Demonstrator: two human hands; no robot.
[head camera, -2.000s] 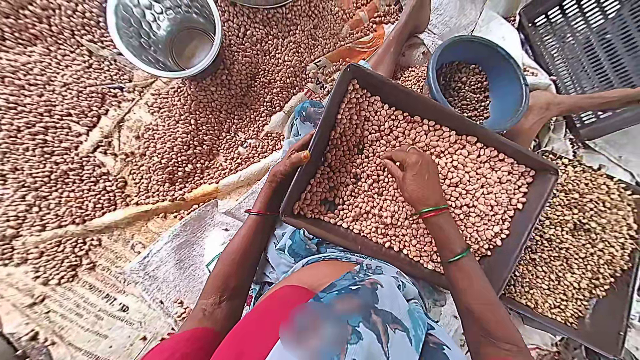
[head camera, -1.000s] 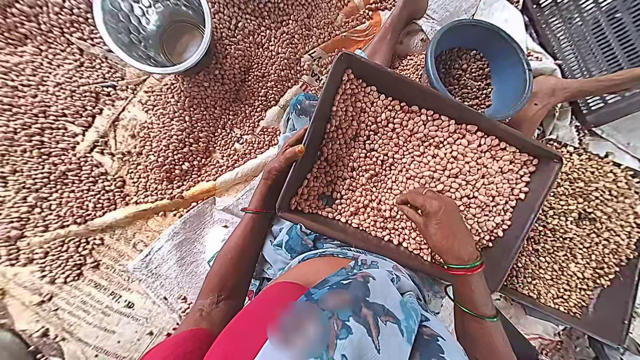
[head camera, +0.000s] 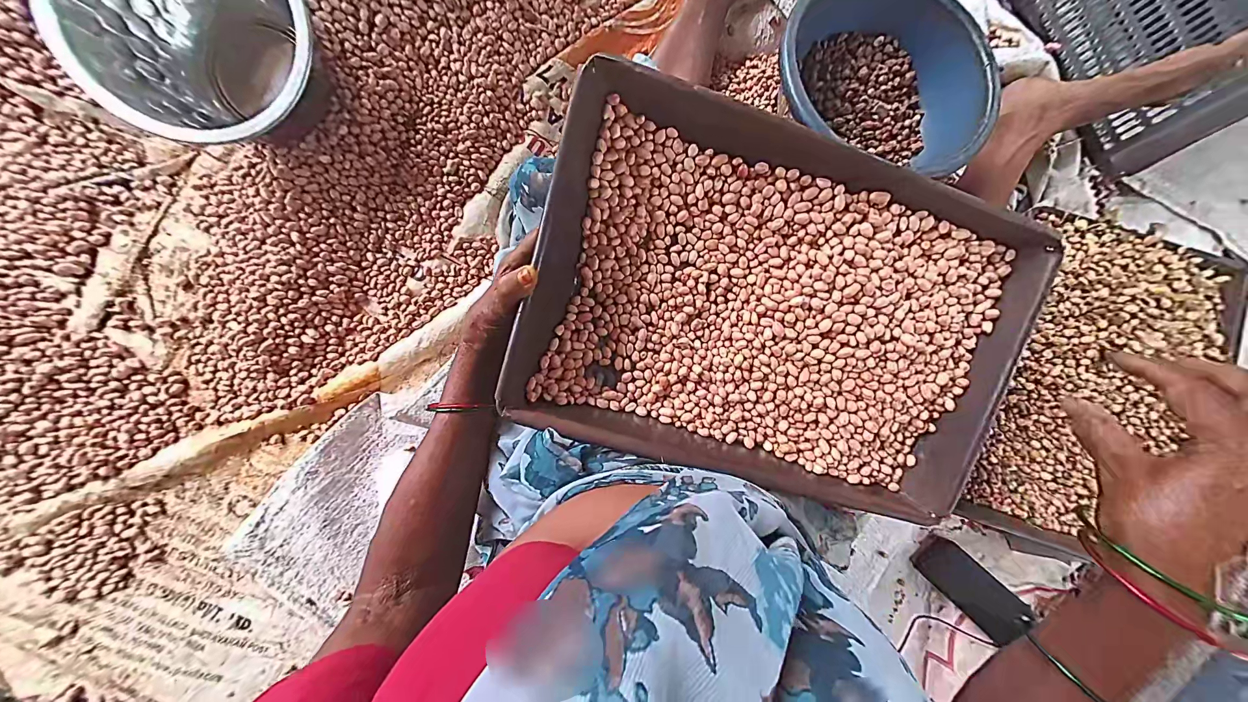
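A dark brown rectangular tray (head camera: 790,127) lies tilted over my lap, with a layer of pinkish-brown nuts or beans (head camera: 780,312) spread inside. My left hand (head camera: 502,297) grips the tray's left edge, its thumb on the rim and the other fingers mostly hidden. To the right of the tray, my right hand (head camera: 1165,448) is spread with fingers apart over a second dark tray (head camera: 1024,534) heaped with paler, yellowish-brown pieces (head camera: 1121,283). Nothing shows held in it.
A shiny metal pot (head camera: 185,68) stands at upper left among many more nuts or beans (head camera: 341,224) on sacking. A blue tub (head camera: 960,88) holding darker pieces, a person's foot (head camera: 1014,127) and a black slotted crate (head camera: 1160,68) are at upper right. A dark flat object (head camera: 975,585) lies lower right.
My right hand has left the first tray's contents and moved right, over the second tray, its fingers now spread. My left hand stays on the first tray's left edge.
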